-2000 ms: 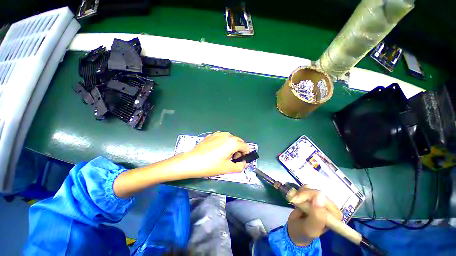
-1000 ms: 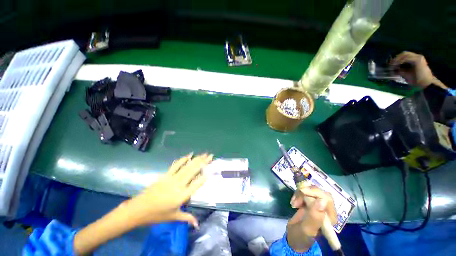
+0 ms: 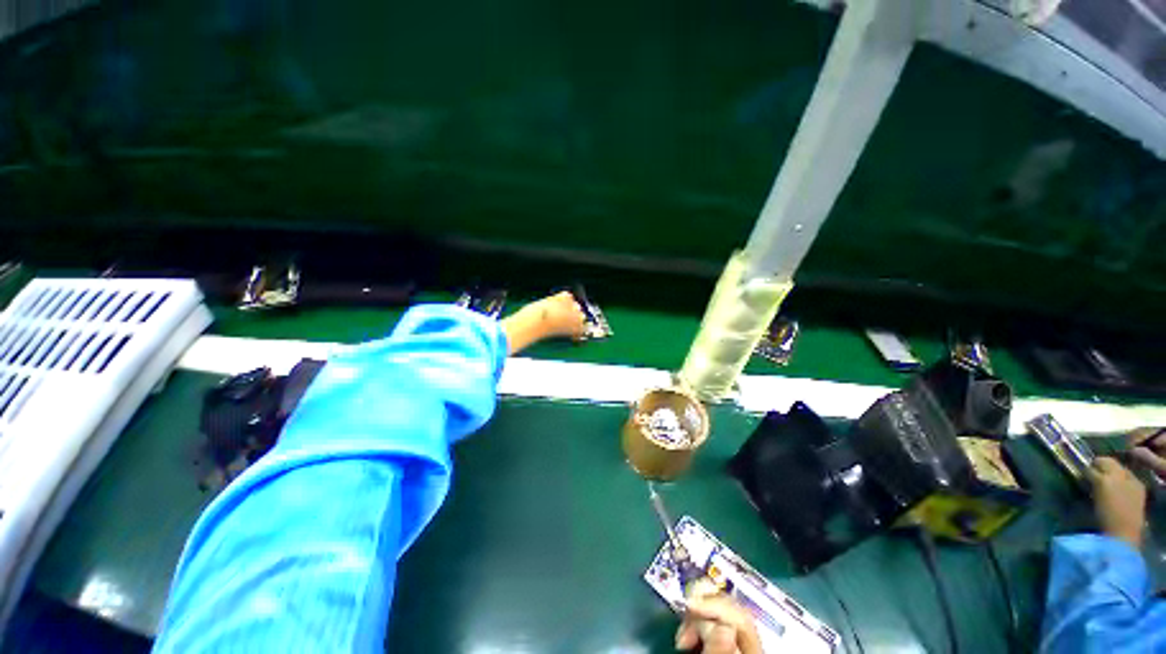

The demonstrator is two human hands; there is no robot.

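Note:
My left hand (image 3: 552, 318) reaches over the white rail onto the green belt. Its fingers are at a small phone-like assembly (image 3: 591, 314) and appear closed on its edge. My right hand (image 3: 720, 622), cut off by the bottom edge, holds the soldering iron (image 3: 671, 526), its tip pointing up toward the brown tip-cleaning pot (image 3: 666, 434). The iron lies over a white printed card (image 3: 754, 600) on the bench. My left sleeve partly hides the heap of black parts (image 3: 239, 415).
A white slotted tray (image 3: 96, 335) stands at left. The black square stand (image 3: 795, 483) and soldering station (image 3: 910, 447) are at right. A wrapped post (image 3: 738, 326) rises behind the pot. Other assemblies (image 3: 271, 286) lie on the belt. Another person's hand (image 3: 1119, 496) works at far right.
The view has tilted up toward the belt. My left hand has left the bench card and reached forward to the assembly. My right hand still holds the iron over the angled card.

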